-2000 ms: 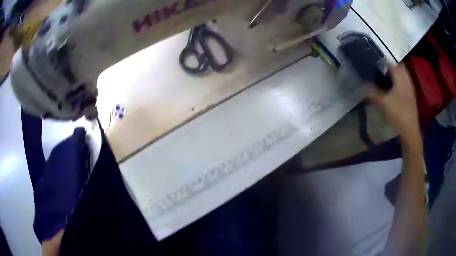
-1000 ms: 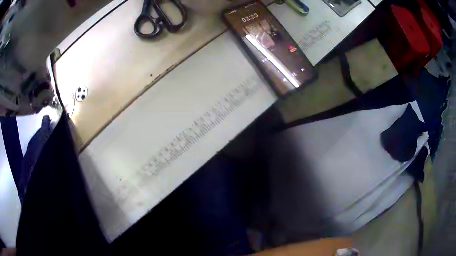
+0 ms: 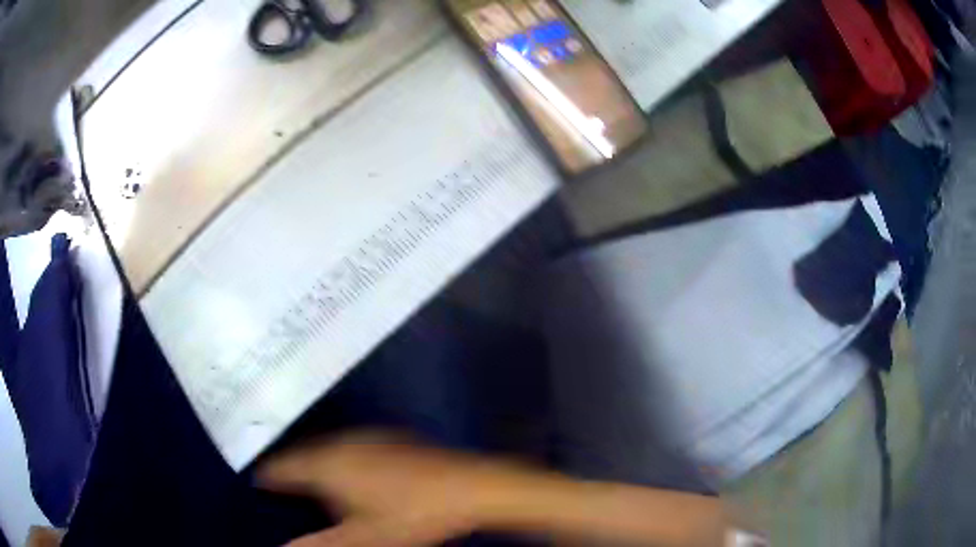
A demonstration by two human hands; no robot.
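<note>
Dark navy cloth hangs over the table's left end and down in front of me. A folded navy piece lies on a white surface at far left. My right hand is blurred at the bottom centre, over dark cloth just below the table's front corner; whether its fingers hold cloth cannot be told. Only a sliver of my left hand shows at the bottom left edge, beside the dark cloth; its grip is hidden. A phone with a lit screen lies at the table's front edge.
Black-handled scissors lie on the beige machine bed, near a small white disc with dark holes. A printed scale runs along the white table. White panels with dark cloth lie at right, below a red basket.
The phone has gone from my right hand to the table, and its lit screen now shows a different picture. My right hand has moved left to the table's front corner. The view has shifted.
</note>
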